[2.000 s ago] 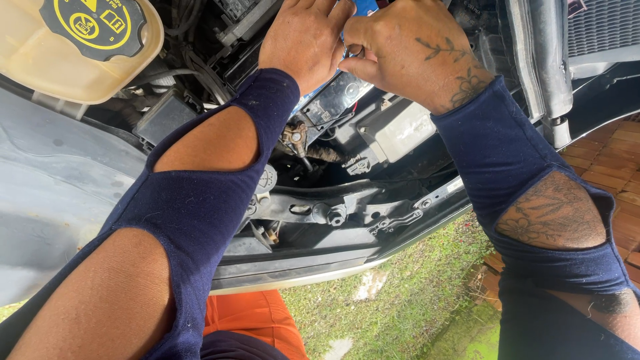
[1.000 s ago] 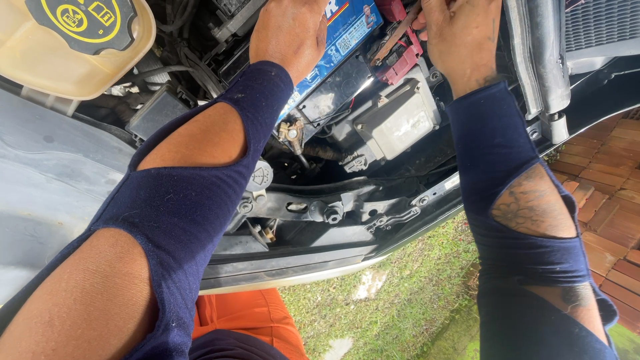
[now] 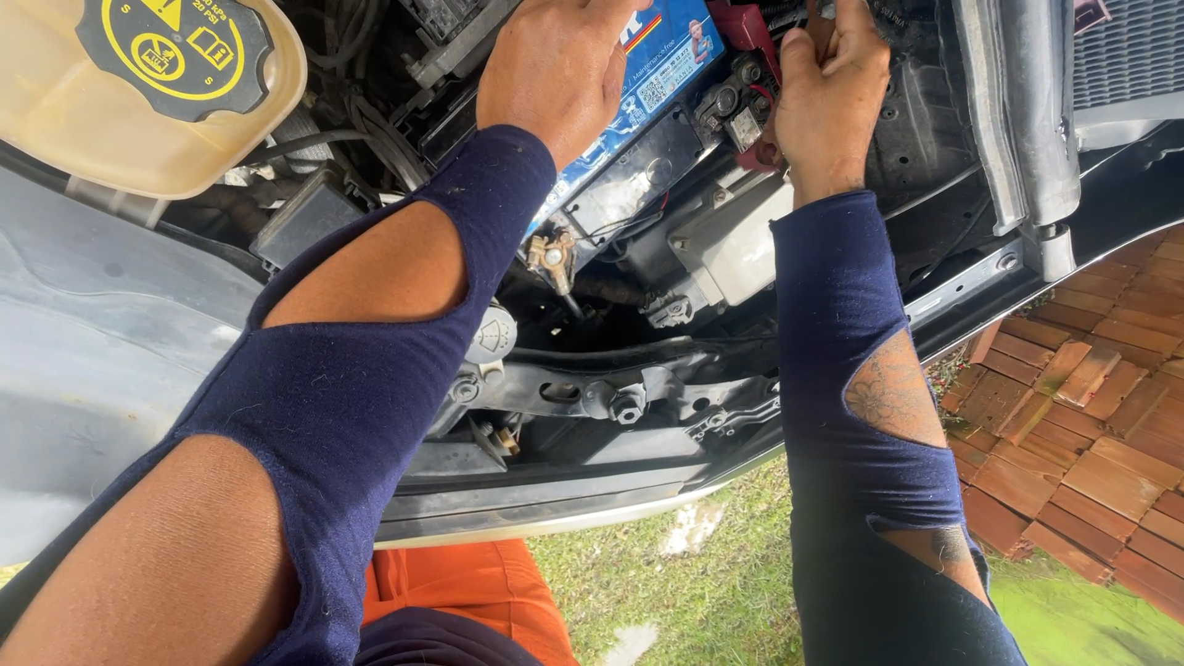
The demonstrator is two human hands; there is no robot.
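Observation:
In a car's engine bay, my left hand (image 3: 555, 79) rests by the top of a blue-labelled car battery (image 3: 652, 79), its fingers partly cut off by the upper edge; whether it grips anything does not show. My right hand (image 3: 831, 97) is right of the battery, fingers bent around a thin brownish piece (image 3: 820, 30) that I cannot identify. Red plastic terminal cover (image 3: 747, 30) lies between the hands. A battery terminal clamp with nuts (image 3: 731, 100) is just left of my right hand. Another metal terminal clamp (image 3: 552, 257) sits at the battery's lower end.
A coolant reservoir with a black cap (image 3: 176, 46) is at upper left. Below the battery are a grey-white module (image 3: 731, 240), a washer fluid cap (image 3: 492, 335) and the front crossmember (image 3: 564, 388). A metal strut (image 3: 1022, 120) stands at right, with stacked bricks (image 3: 1073, 398) beyond the car.
My hands were together over the battery two seconds ago and have since parted. My right hand has moved right, beside the red cover, uncovering the battery's label.

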